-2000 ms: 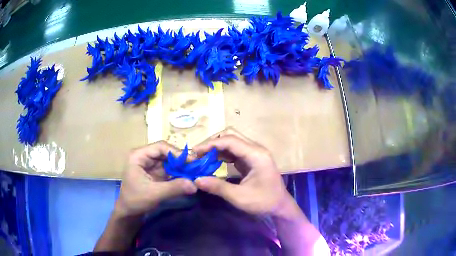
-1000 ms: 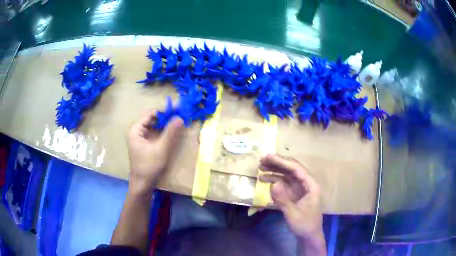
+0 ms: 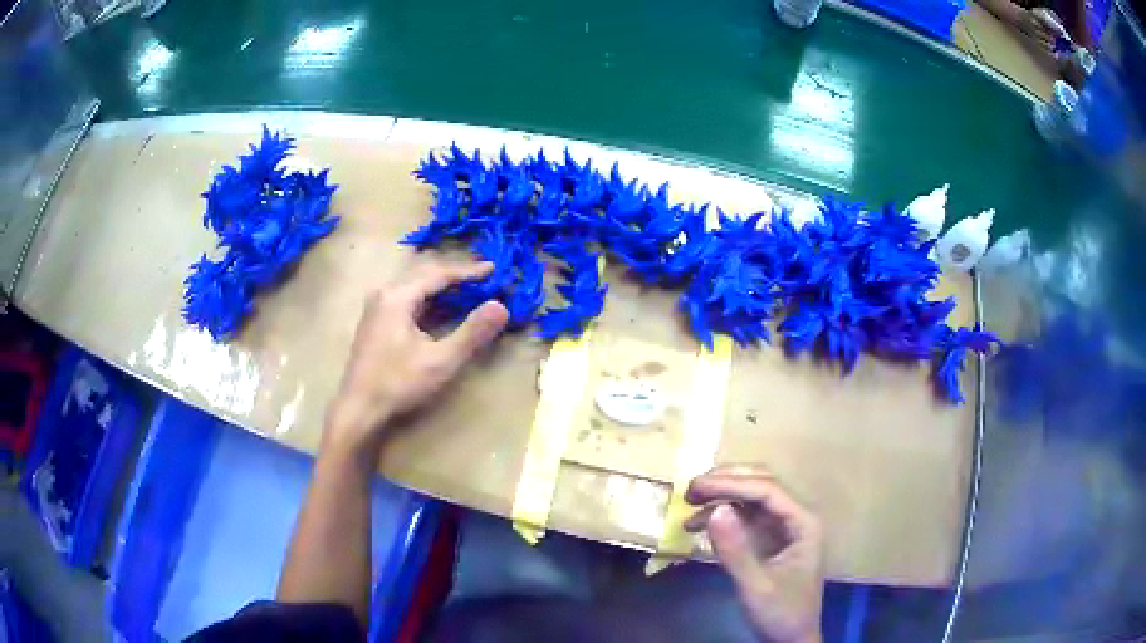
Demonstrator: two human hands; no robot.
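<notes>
My left hand (image 3: 412, 345) is at the left end of the near row of blue spiky pieces, its thumb and fingers around a blue spiky piece (image 3: 468, 297). A separate curved blue piece (image 3: 576, 297) lies just right of it, above the left yellow tape. My right hand (image 3: 764, 534) is low at the right tape, palm partly turned up, fingers curled; whether it holds something thin cannot be told. The white glue dish (image 3: 631, 401) sits on the stained tan pad (image 3: 612, 447) between the tape strips.
A joined blue heap (image 3: 842, 283) lies at right, with white nozzle bottles (image 3: 965, 239) behind it. Another blue cluster (image 3: 258, 232) lies at left. The green belt (image 3: 503, 75) runs behind. A clear screen edge (image 3: 976, 477) stands at right. A blue tray (image 3: 239, 528) is below left.
The blue piece from both hands went to the row with my left hand. My right hand moved away from it, down and right. The view has shifted, and the curved piece now shows apart.
</notes>
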